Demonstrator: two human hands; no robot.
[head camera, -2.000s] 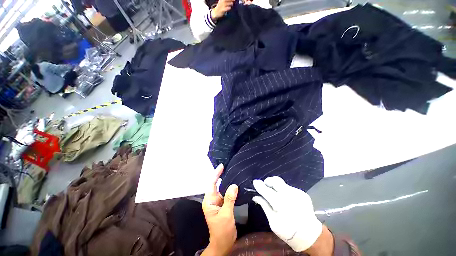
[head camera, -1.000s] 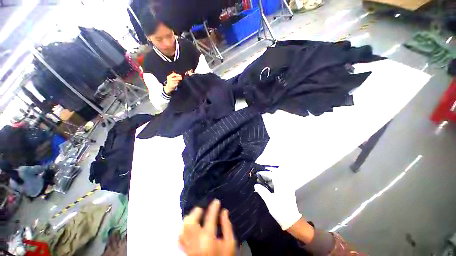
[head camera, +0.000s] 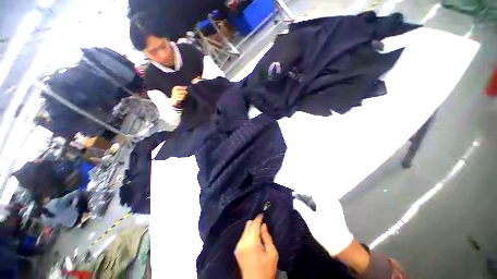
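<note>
Dark pinstriped trousers (head camera: 240, 152) lie rumpled over the near part of the white table (head camera: 174, 218). A small metallic piece (head camera: 266, 207), perhaps a zipper pull, shows on a dark strip. My bare left hand (head camera: 257, 250) has its thumb and finger closed on the cloth just below that piece. My right hand (head camera: 327, 222), in a white glove, is at the garment's right edge. A dark grey thing (head camera: 305, 201) shows at its fingertips; I cannot tell whether it is a tool or cloth. The picture is blurred.
A person in a varsity jacket (head camera: 188, 68) handles dark cloth (head camera: 210, 103) across the table. A large dark garment pile (head camera: 327, 65) lies at far right. Another dark pile (head camera: 139, 174) is beyond the left edge. A table leg (head camera: 418, 143) shows at right.
The view has swung so the table's far side and the person show. My left hand has come from open over the cloth to the metallic piece. My gloved hand has moved right.
</note>
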